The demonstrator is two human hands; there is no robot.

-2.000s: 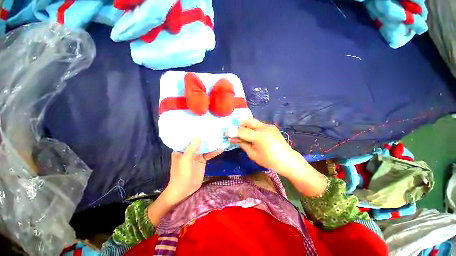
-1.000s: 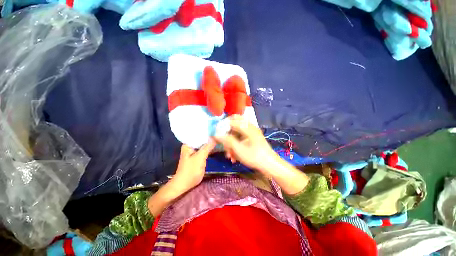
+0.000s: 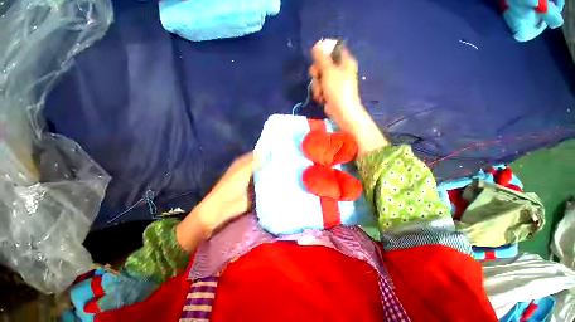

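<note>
The plush gift box toy [image 3: 277,182], pale blue with a red band and a puffy red bow [image 3: 331,148], is turned sideways near my lap, its band running up and down. My left hand [image 3: 232,188] holds its left edge; the fingertips are partly hidden by the toy. My right hand [image 3: 335,78] is raised beyond the toy, blurred, fingers closed. A pale thread [image 3: 301,107] runs from the toy's far edge towards it. A white wrap shows at a fingertip, beside a small dark thing [image 3: 338,51] that I cannot identify. No needle is visible.
More blue plush toys lie at the far edge [image 3: 217,19] and far right [image 3: 533,17]. A crumpled clear bag [image 3: 47,188] is at left. Loose red thread [image 3: 479,146] lies at right. Toys under olive-grey cloth [image 3: 501,214] and a whitish sack [image 3: 529,283] are lower right.
The toy has turned about a quarter turn and moved right and closer to my body. My right hand has moved from the toy's near edge to far beyond it, drawing thread.
</note>
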